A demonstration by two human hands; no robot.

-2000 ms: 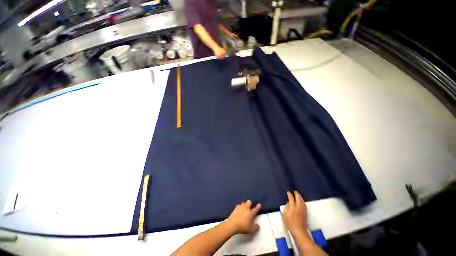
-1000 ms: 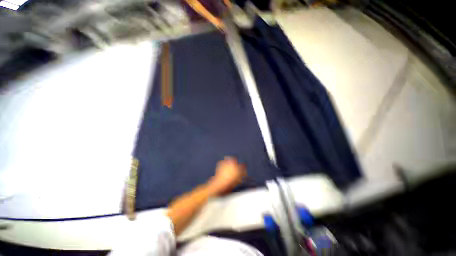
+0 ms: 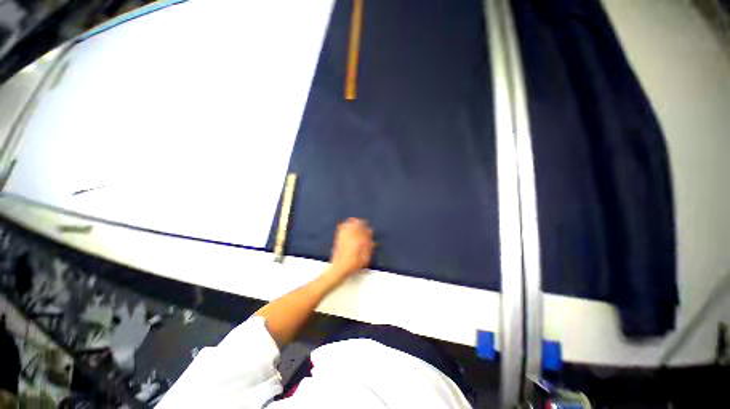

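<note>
Dark navy cloth [image 3: 416, 176] covers the middle of the table. My left hand [image 3: 353, 246] lies on the cloth at its near edge, fingers curled; blur hides whether it pinches the cloth. My right hand is not in view. The pale metal guide rail [image 3: 515, 192] runs across the cloth from the top to the near edge. A small unit that looks like the end cutter [image 3: 560, 396] is at the rail's near end, cut off by the bottom edge. Blue blocks [image 3: 486, 344] flank the rail.
A yellowish strip [image 3: 285, 217] lies along the cloth's left edge, left of my hand. An orange-brown strip [image 3: 353, 52] lies farther up. White paper [image 3: 176, 120] is to the left. The cloth is rumpled right of the rail. Scraps [image 3: 88, 319] lie on the dark floor.
The cutter has come from the far side to the rail's near end. The rail shows bare on the cloth. My right hand has left the picture; my left has moved left along the edge.
</note>
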